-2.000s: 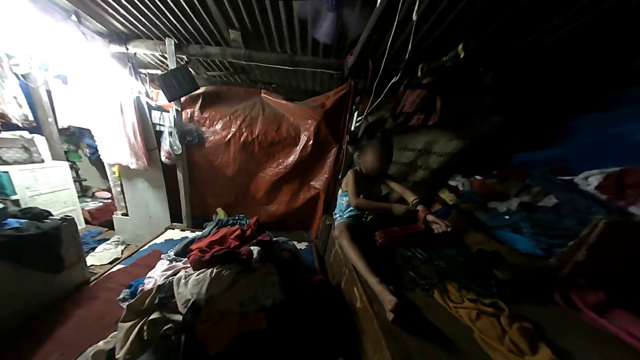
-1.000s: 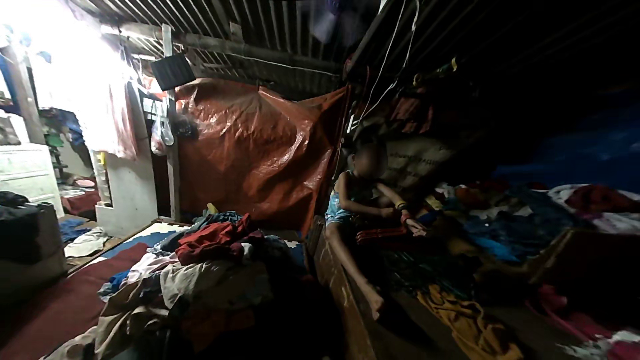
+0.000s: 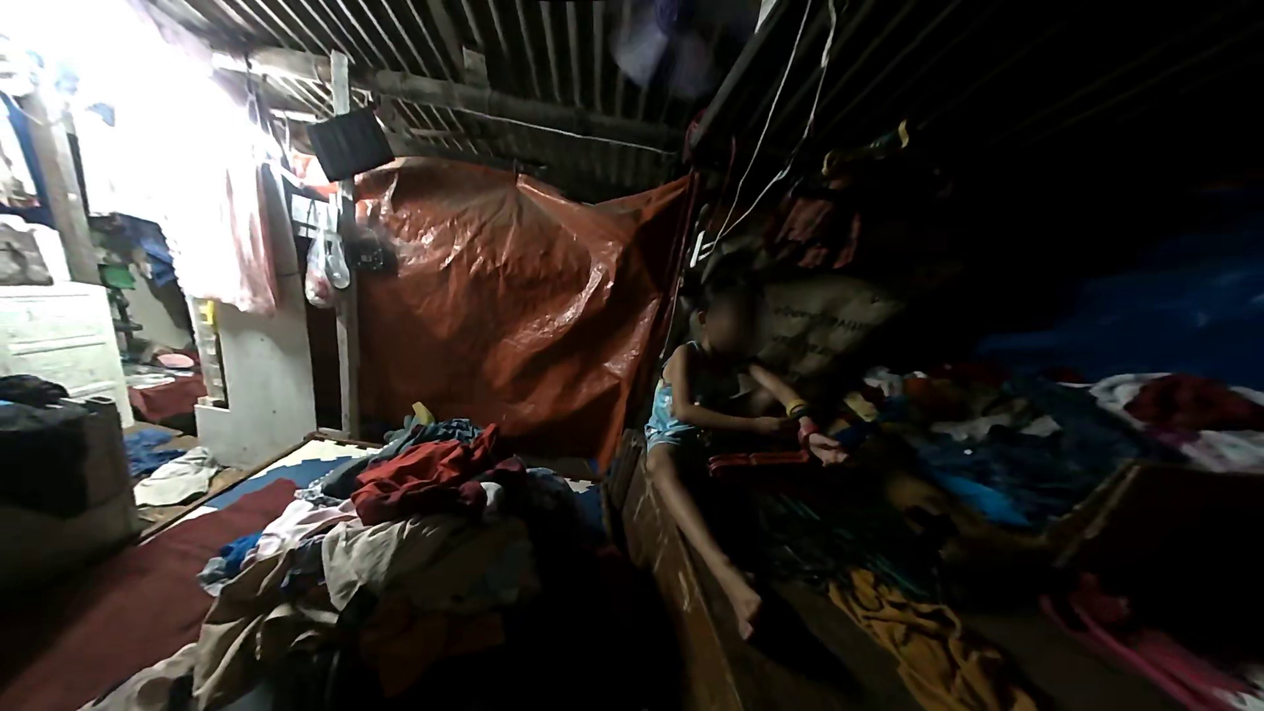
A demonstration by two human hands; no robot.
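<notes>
Neither my left hand nor my right hand shows in the head view. Nearest in front lies a heap of clothes, with a red garment (image 3: pixel 420 476) on top and a beige cloth (image 3: pixel 425 558) below it. The heap rests on a mat with maroon and blue areas (image 3: pixel 222 538). Right of the centre, a mustard-coloured cloth (image 3: pixel 918 632) lies crumpled on a dark surface.
A person (image 3: pixel 691 395) sits on a wooden edge (image 3: pixel 681 583), one leg hanging over it. Behind hangs an orange tarpaulin (image 3: pixel 494 316). White drawers (image 3: pixel 64 341) stand at left; more clothes (image 3: pixel 1027 444) are piled at right. A plastic bag (image 3: pixel 321 267) hangs from a post.
</notes>
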